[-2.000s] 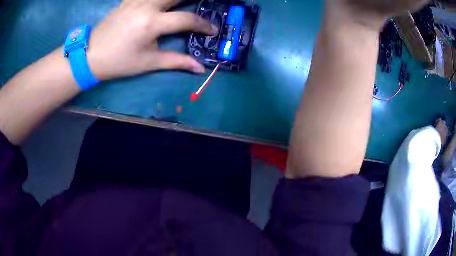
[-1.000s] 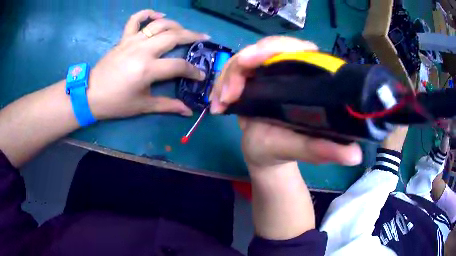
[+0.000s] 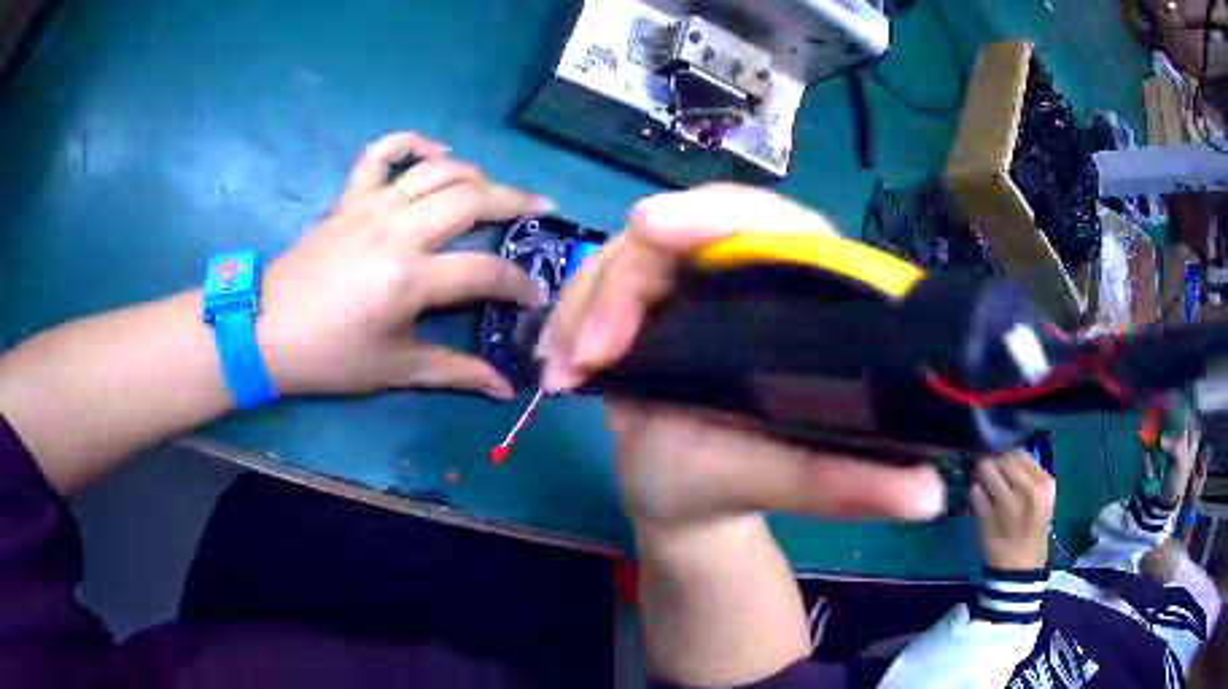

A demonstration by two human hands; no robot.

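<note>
A black plastic housing [image 3: 508, 318] lies on the green mat near the bench's front edge. Part of a blue battery [image 3: 582, 255] shows in it. A thin lead [image 3: 520, 425] with a red tip trails toward the edge. My left hand [image 3: 418, 276] holds the housing at its left side, fingers spread over it. My right hand [image 3: 700, 464] grips a thick black electric screwdriver [image 3: 822, 337] with a yellow strip and red wire at its rear. The screwdriver lies nearly level, its front end at the housing. My right fingers hide the tip and the housing's right part.
A white-grey screw feeder [image 3: 593, 61] stands beyond the housing. A brown cardboard box [image 3: 990, 148] with black parts is at the right, with loose black parts [image 3: 900, 222] beside it. A neighbouring person's hand [image 3: 1013, 505] and black-and-white sleeve are at lower right.
My right hand came in from the upper right and now holds the screwdriver at the housing. The view has shifted, so the housing sits lower and the feeder shows more fully.
</note>
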